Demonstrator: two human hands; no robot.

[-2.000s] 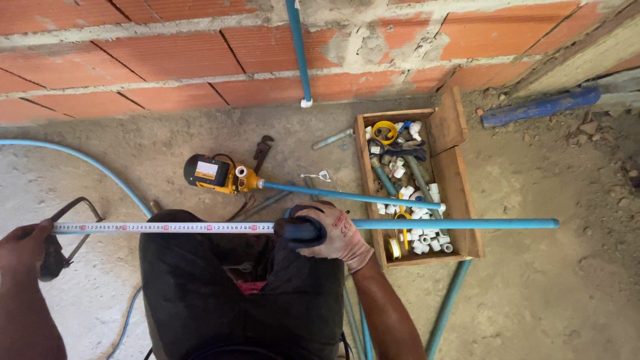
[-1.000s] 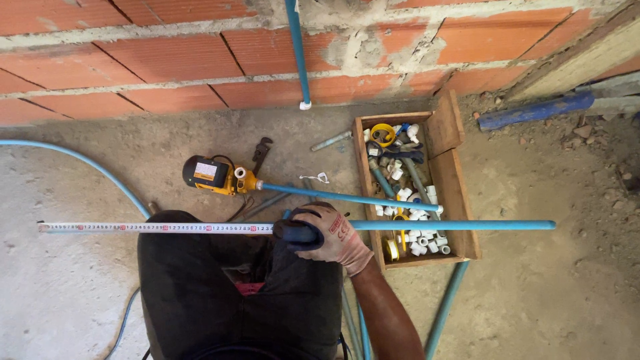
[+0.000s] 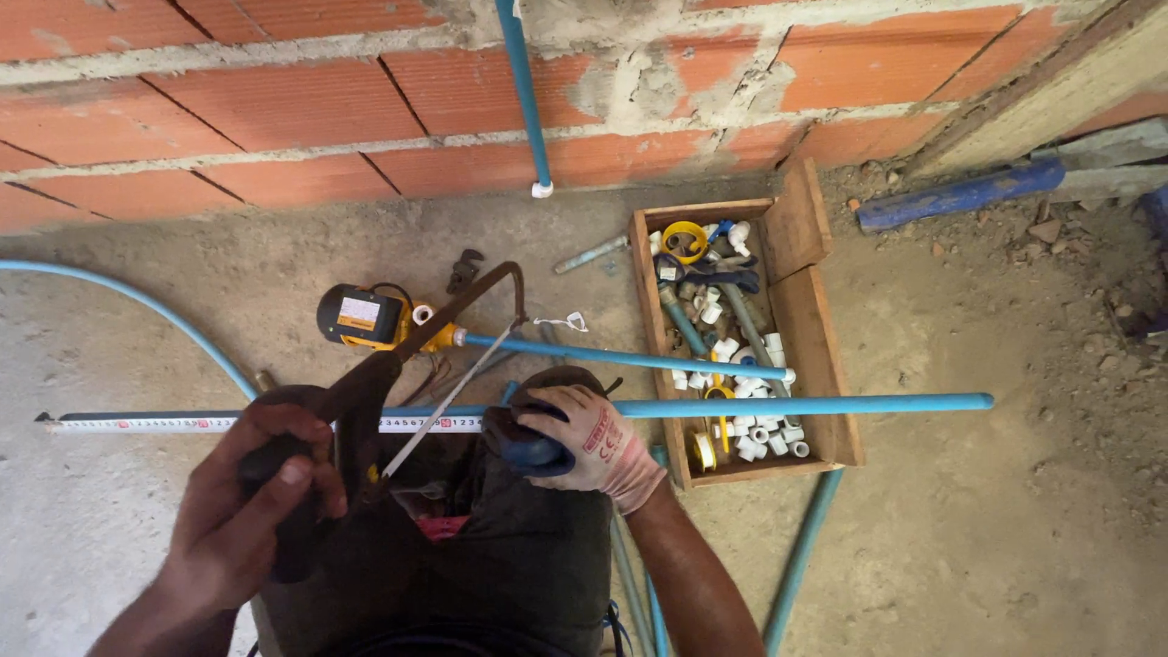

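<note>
My bare left hand [image 3: 260, 493] grips the dark handle of a hacksaw [image 3: 429, 338], its frame raised above the pipe and its pale blade slanting over the measuring tape. My right hand [image 3: 589, 443], in a white and dark work glove, is closed on the tape measure's case [image 3: 538, 453] and lies against a long blue plastic pipe [image 3: 803, 406]. The white tape blade [image 3: 173, 424] runs left along the pipe, with its hook near the pipe's left end. The pipe lies across my knees. Whether the hacksaw's blade touches the pipe cannot be told.
A wooden box [image 3: 844, 392] of white fittings stands right, under the long pipe. An electric water pump [image 3: 365, 315] with a blue pipe [image 3: 593, 354] attached lies ahead, beside a pipe wrench [image 3: 465, 271]. Another blue pipe [image 3: 529, 100] hangs along the brick wall [image 3: 292, 100]. A hose [image 3: 137, 297] curves left.
My left hand, out of view one second ago, has come in with the hacksaw. Two seconds ago it was at the pipe's left end with the saw. My right hand stays on the tape measure.
</note>
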